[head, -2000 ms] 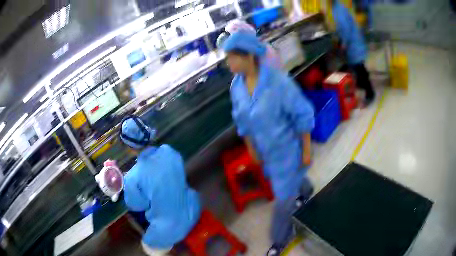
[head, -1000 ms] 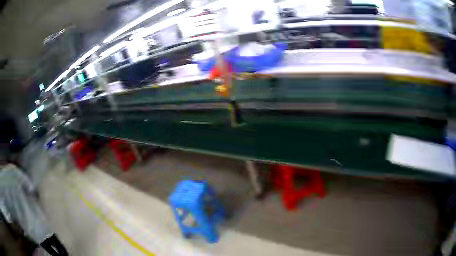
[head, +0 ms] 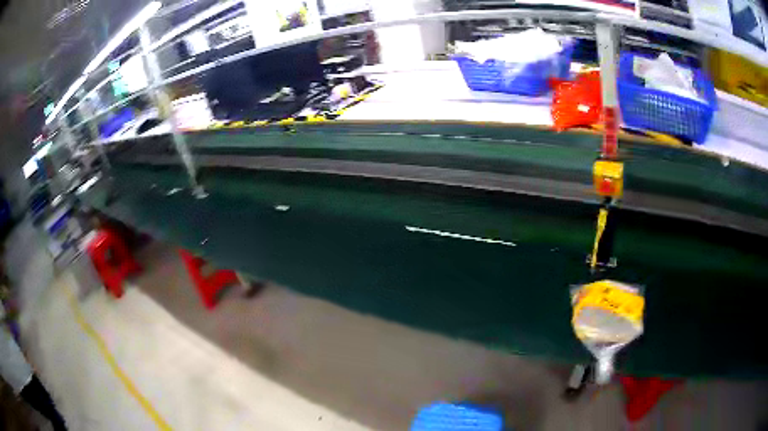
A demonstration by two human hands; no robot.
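Note:
A clear plastic bag with yellow-orange material inside (head: pixel 608 316) shows at the lower right, in front of the green bench top (head: pixel 354 244). Its narrow gathered end points down past the bench's front edge. Whether it rests on the bench cannot be told. Neither of my hands is in view.
Blue baskets (head: pixel 665 105) with white bags and a red-orange item (head: pixel 577 101) stand behind the bench. A post carries a yellow box (head: pixel 608 178). Red stools (head: pixel 111 259) and a blue stool (head: pixel 457 417) are below. A person's leg (head: pixel 38 400) is at the far left.
The view has swung from seated and walking workers to the long bench. The yellow-orange bag has come into view at the lower right. The blue stool now sits at the bottom edge.

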